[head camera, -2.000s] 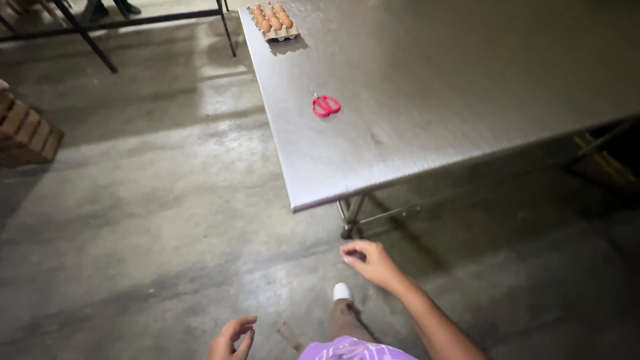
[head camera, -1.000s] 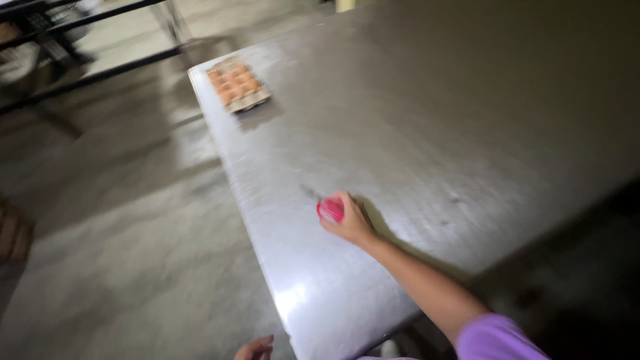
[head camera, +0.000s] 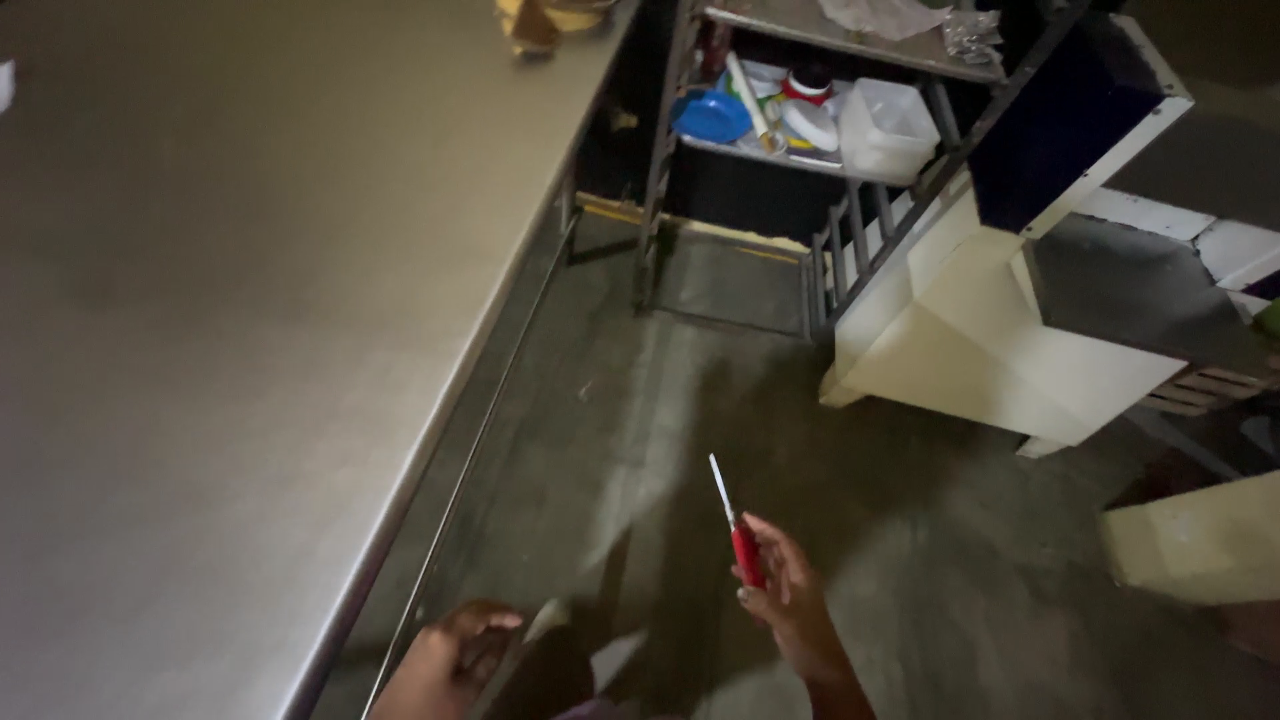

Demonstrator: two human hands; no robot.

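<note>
My right hand [head camera: 785, 590] grips the red handles of a pair of scissors [head camera: 745, 555] above the floor. Their narrow metal blades point up and slightly left, seen nearly edge-on and together. To the left, my left hand [head camera: 462, 645] hangs beside the edge of the metal table [head camera: 250, 330], its fingers curled and no object visible in it. Part of its palm is hidden.
A metal rack [head camera: 660, 200] past the table's far end holds a blue plastic dish [head camera: 712, 117] and a white plastic container [head camera: 888, 130]. Brownish-yellow material [head camera: 545, 22] lies at the table's far edge. A cream cabinet-like unit [head camera: 990, 330] stands at right.
My right hand has reached the scissors on the table and lifted them off; they are now over the floor. The view has swung widely to the rack, and the egg tray is out of sight.
</note>
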